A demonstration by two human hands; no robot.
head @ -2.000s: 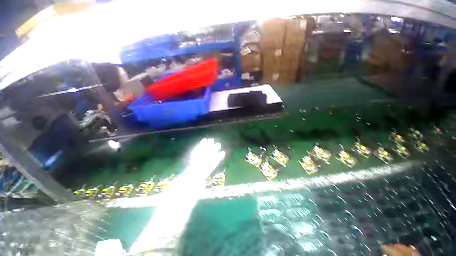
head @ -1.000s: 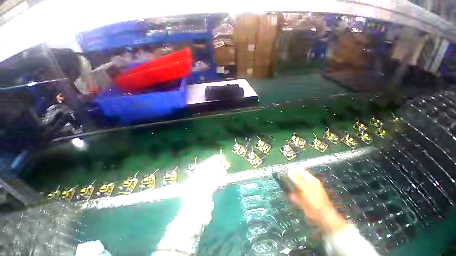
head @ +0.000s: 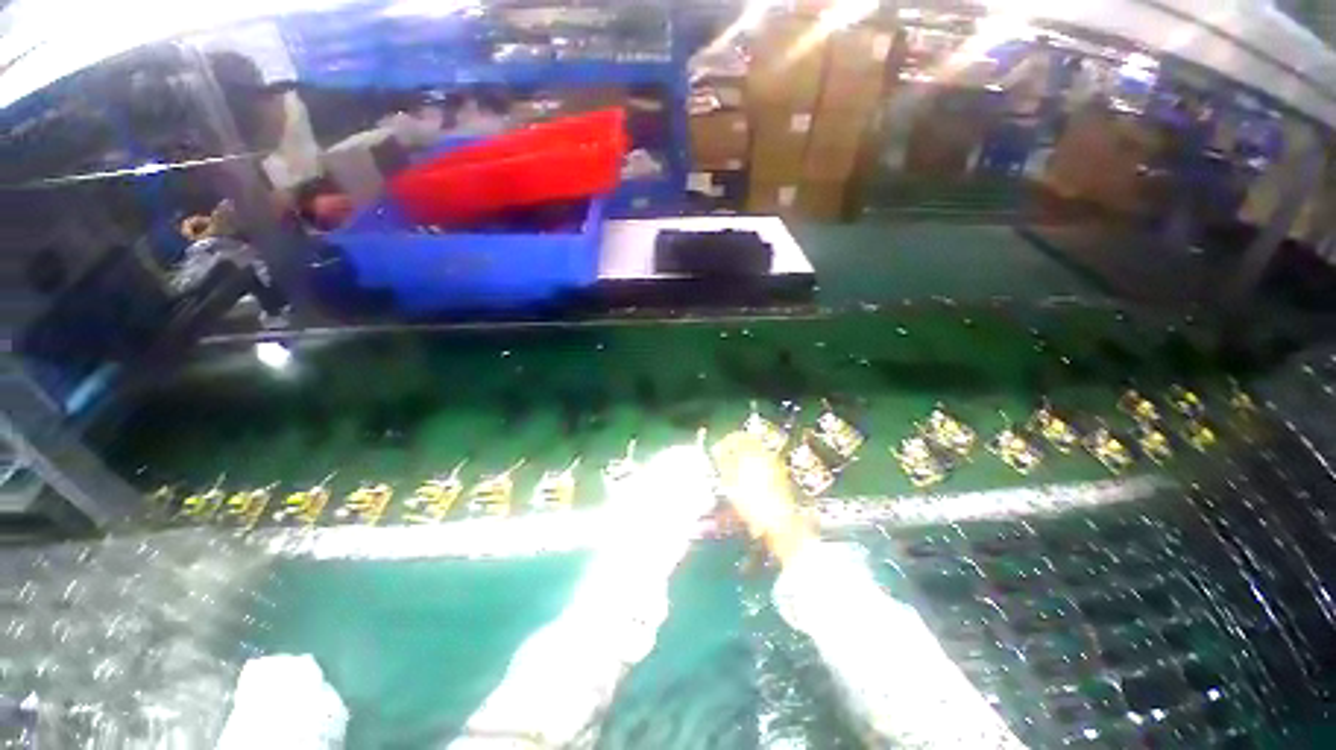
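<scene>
My left hand (head: 667, 491), in a white glove and washed out by glare, is over the near rail of the green conveyor belt (head: 557, 384). My right hand (head: 755, 481), mostly bare with a white sleeve, is close beside it on the right. The fingers of both come close together. Glare and blur hide what is between them, so I cannot tell what either holds. Small circuit boards (head: 835, 432) with yellow parts and thin leads lie in a row on the belt, left and right of my hands. A clear blister tray (head: 1011, 615) lies at the right.
Silvery stacked trays (head: 110, 630) stand at the lower left, beside a white object (head: 286, 703). Across the belt are a tilted red bin (head: 513, 164) on a blue bin (head: 469, 267) and a dark block (head: 714, 251) on a white board. Cartons (head: 821, 110) stand beyond.
My right hand, out over the blister tray with a dark part a second ago, has moved left and forward to my left hand. The dark part no longer shows clearly. The camera view has shifted.
</scene>
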